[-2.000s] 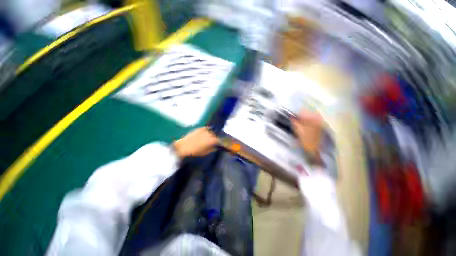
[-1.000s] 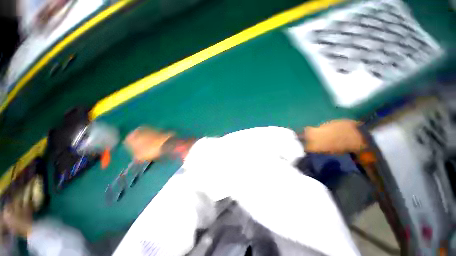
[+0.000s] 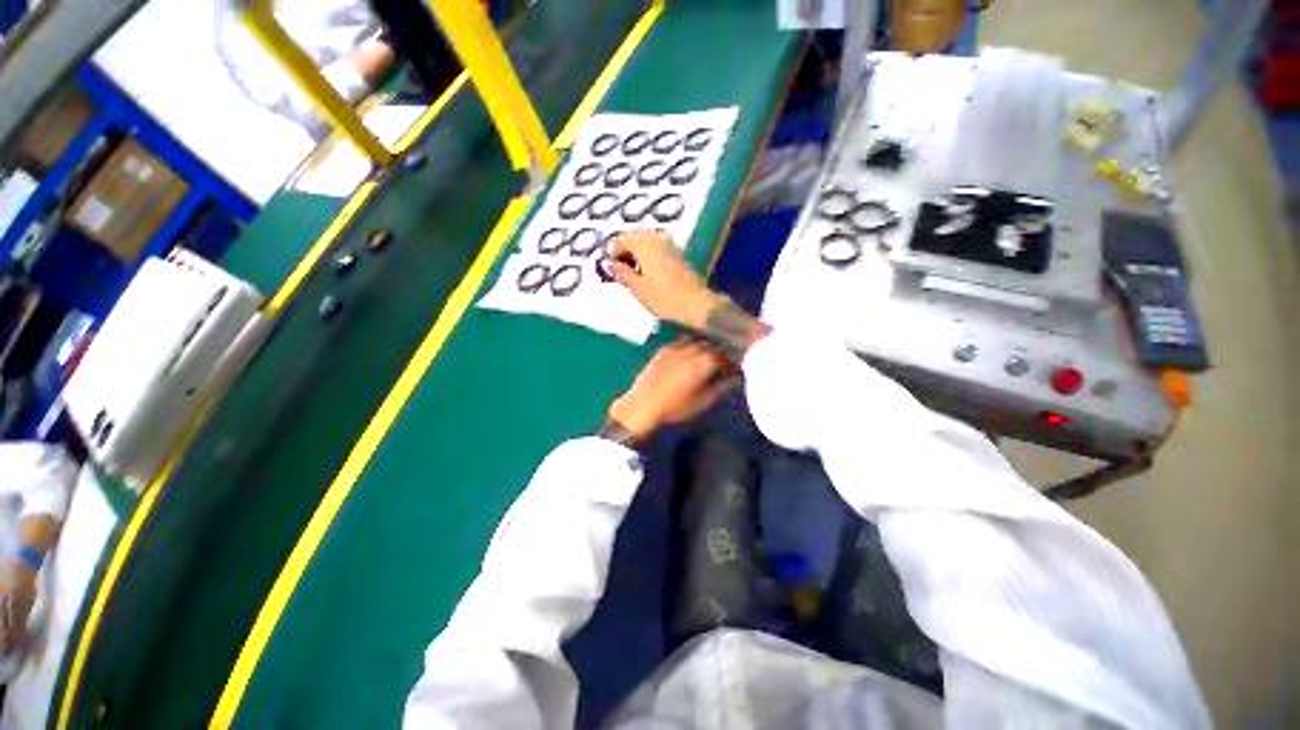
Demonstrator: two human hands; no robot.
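Black rings (image 3: 573, 207) lie in rows on a white sheet (image 3: 606, 317) on the green bench. My right hand (image 3: 653, 277) reaches over the sheet's near right part, its fingers pinched on a black ring (image 3: 607, 268) at the end of the nearest row. The fingers partly cover this ring; whether it touches the sheet is unclear. My left hand (image 3: 676, 388) is at the bench's right edge, just below my right wrist; its fingertips are hidden and nothing is seen held.
The white machine table (image 3: 927, 335) at right bears loose rings (image 3: 858, 217), a black fixture (image 3: 981, 231), a red button (image 3: 1066, 381) and a dark keypad (image 3: 1158, 292). A yellow-edged rail and post (image 3: 492, 89) stand left of the sheet. Other people's arms show at left.
The view has swung back right and sharpened. My hands were far apart over the bench and its edge; now they are close together, with my right hand over the sheet.
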